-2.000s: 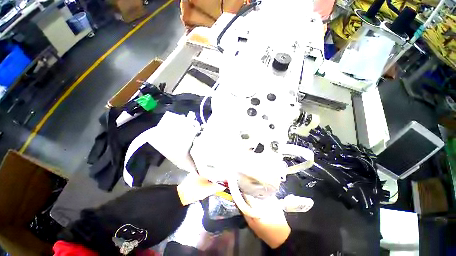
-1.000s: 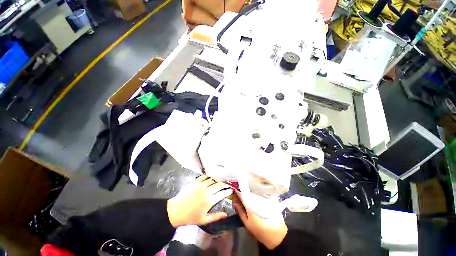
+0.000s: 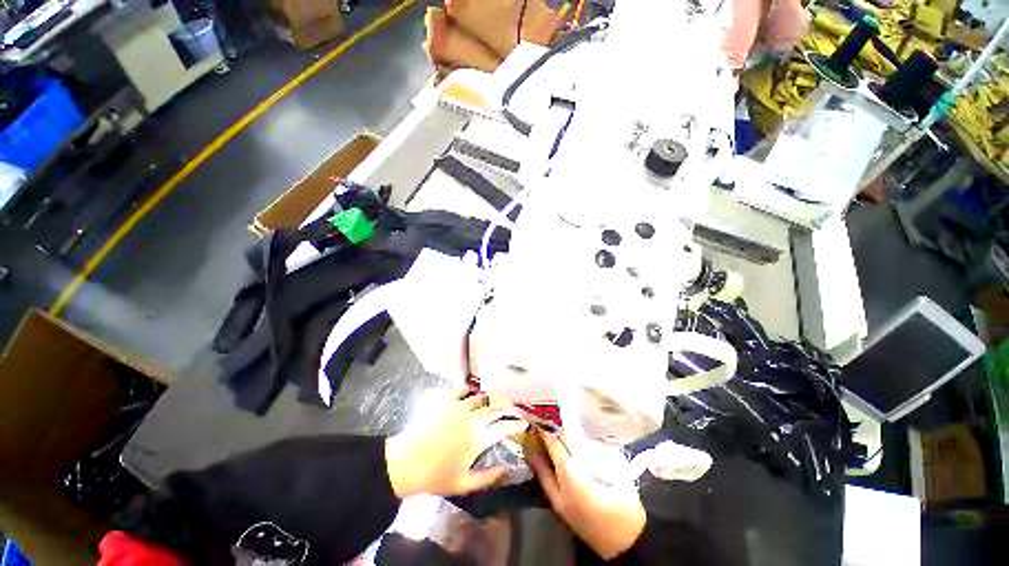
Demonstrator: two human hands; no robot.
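My left hand (image 3: 443, 448) lies on the table just before the needle area of the white sewing machine (image 3: 586, 265), fingers forward near the red mark (image 3: 540, 415). My right hand (image 3: 586, 498) lies close beside it, its fingertips under the machine head. A dark piece seems to lie between and below the hands; the glare and my fingers hide its edges, and I cannot tell whether either hand grips it. Black fabric pieces (image 3: 288, 321) are heaped left of the machine. Black strips with pale lines (image 3: 763, 387) lie in a tangled bundle to its right.
A green item (image 3: 354, 224) lies on the left heap. An open carton (image 3: 66, 409) stands at the left, another (image 3: 315, 182) behind the heap. A grey-screened panel (image 3: 913, 359) and white paper (image 3: 881, 525) are at the right. Dark thread cones (image 3: 852, 44) stand upper right.
My left hand has come down flatter beside the needle area since the oldest frame, and the yellow part there is now mostly covered. The whole view has shifted slightly, moving the machine rightward in the picture.
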